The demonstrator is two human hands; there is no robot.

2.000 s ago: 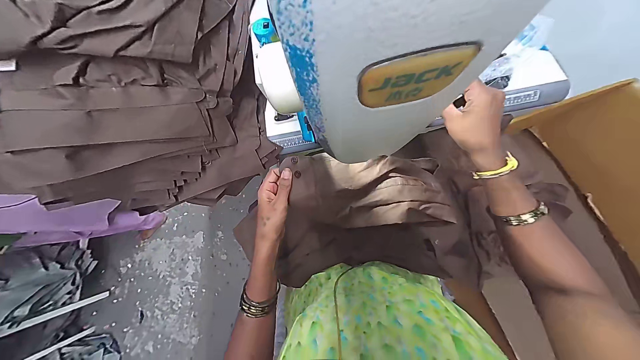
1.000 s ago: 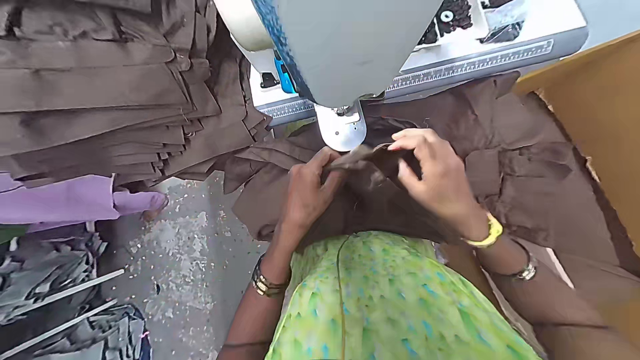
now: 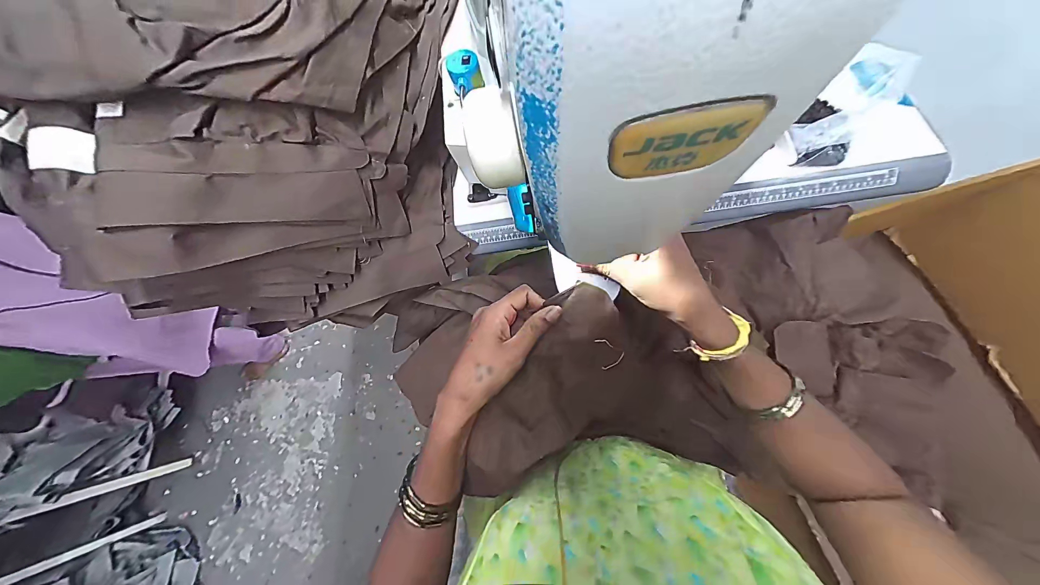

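Note:
A white and speckled-blue Jack sewing machine (image 3: 617, 130) rises in front of me, its narrow white work arm (image 3: 581, 276) showing below the head. Brown fabric (image 3: 552, 398) drapes from that arm over my lap. My left hand (image 3: 500, 349) pinches an edge of this fabric between thumb and fingers, just left of the arm's tip. My right hand (image 3: 658, 280) is at the right of the tip, under the machine head, its thumb and finger closed near the arm; what lies between them is too small to tell. A loose thread (image 3: 609, 353) lies on the fabric.
Stacked brown garment pieces (image 3: 236, 195) fill the left side. More brown fabric (image 3: 861, 301) spreads at right beside a cardboard box (image 3: 967, 252). A small plastic bag (image 3: 821, 138) with dark bits lies on the machine table (image 3: 853, 175). Another person's purple-clothed limb (image 3: 162, 333) shows at left.
My right hand has moved from the fabric edge beside my left hand up to the work arm's tip, under the head. My left hand still pinches the fabric. The view has shifted.

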